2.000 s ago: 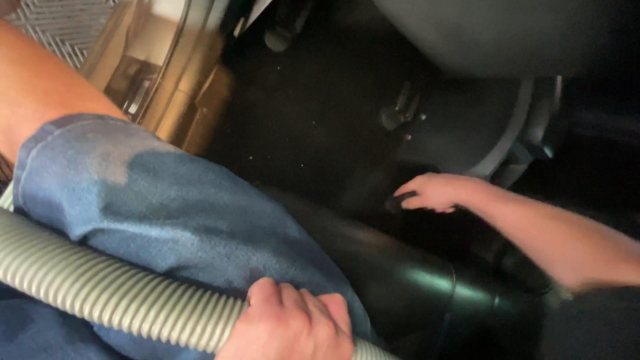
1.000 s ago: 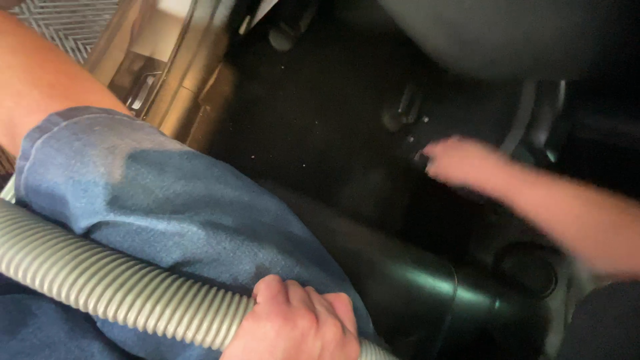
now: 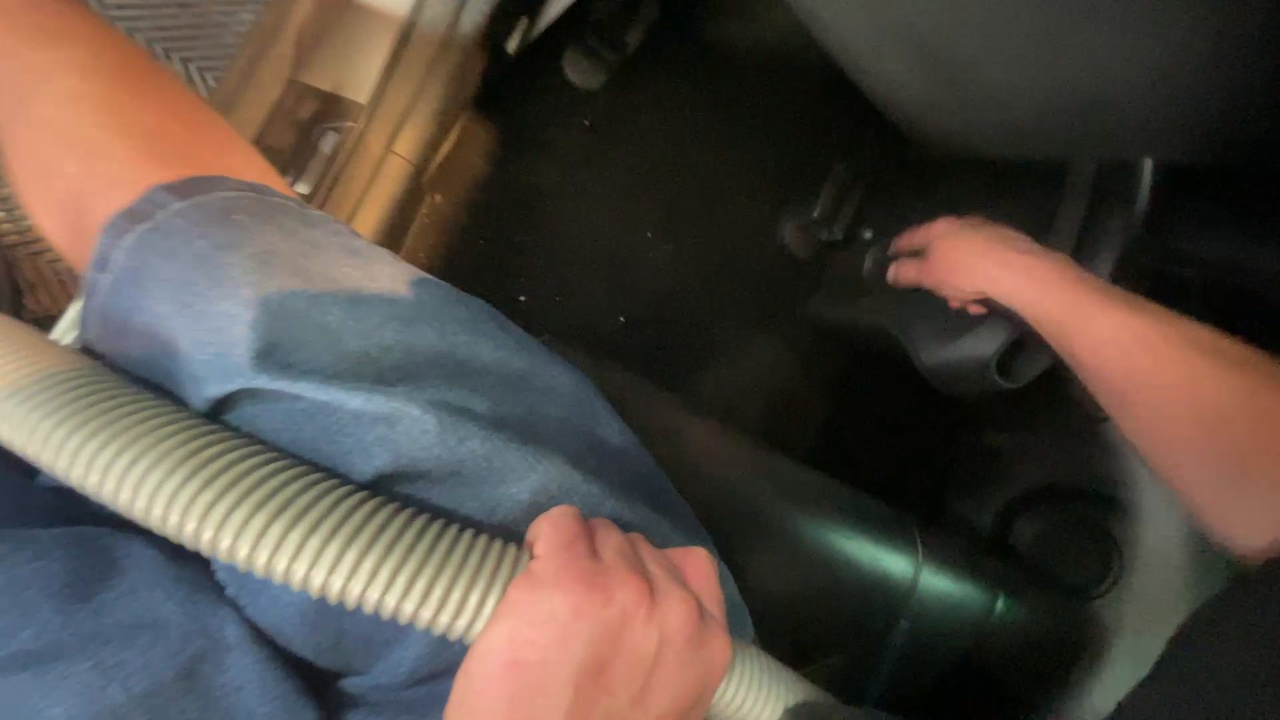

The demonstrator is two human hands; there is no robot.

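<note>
My left hand (image 3: 600,610) is wrapped around a ribbed beige vacuum hose (image 3: 270,500), which crosses my lap from the left edge and runs on below the hand. My right hand (image 3: 950,260) reaches in from the right over the dark car footwell floor (image 3: 620,230). Its fingers are partly curled beside a small dark fitting (image 3: 875,262); blur and shadow hide whether they hold anything. Below that hand lies a black plastic piece (image 3: 965,355) with a round opening. Small pale specks dot the floor.
My leg in blue denim shorts (image 3: 450,390) fills the left. The door sill (image 3: 390,150) is at the upper left, a dark seat or panel (image 3: 1020,80) at the upper right. A glossy dark trim panel (image 3: 860,550) and a round dark recess (image 3: 1060,540) lie lower right.
My right hand has moved away from me, farther up in the view, since two seconds ago. The black piece with the round opening now shows below it. My left hand keeps its hold on the hose.
</note>
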